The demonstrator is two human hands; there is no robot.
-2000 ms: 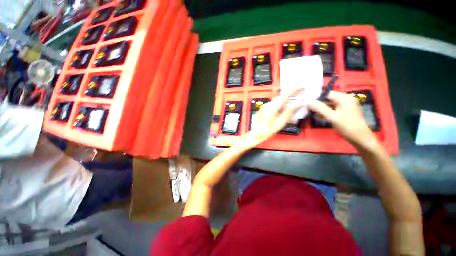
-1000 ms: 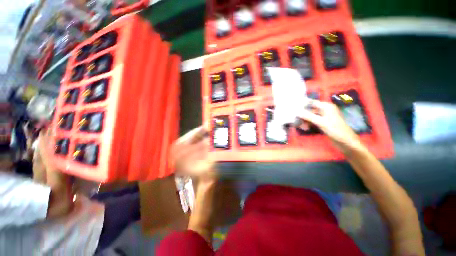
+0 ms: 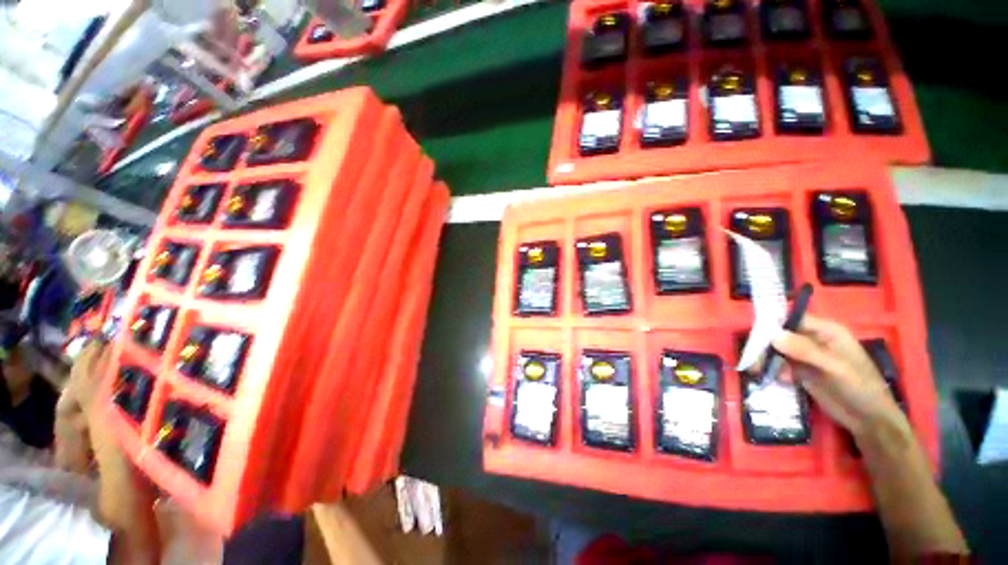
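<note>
My right hand (image 3: 831, 370) holds a curled white sticker sheet (image 3: 763, 292) and a slim dark tool (image 3: 798, 309) over the right part of a red-orange foam tray (image 3: 663, 486). Black phone units (image 3: 688, 404) lie in its pockets in two rows; the sheet and hand partly cover some on the right. A thick stack of red-orange trays (image 3: 354, 320), tilted, stands at left with phone units in the top one. A bare strip of skin, seemingly my left hand or forearm (image 3: 340, 537), shows below the stack; its fingers are hidden.
Another filled foam tray (image 3: 741, 162) lies behind, on the green belt (image 3: 486, 138), across a white rail (image 3: 486, 208). A white sheet (image 3: 995, 428) is at the right edge. A co-worker's hands and arms (image 3: 83, 386) are at left beside the stack. Whitish packets (image 3: 418, 505) show below the bench.
My left hand has left the sheet and moved left and down to below the stack. My right hand keeps the sheet, now curled edge-on. The view has shifted, showing more of the rear tray.
</note>
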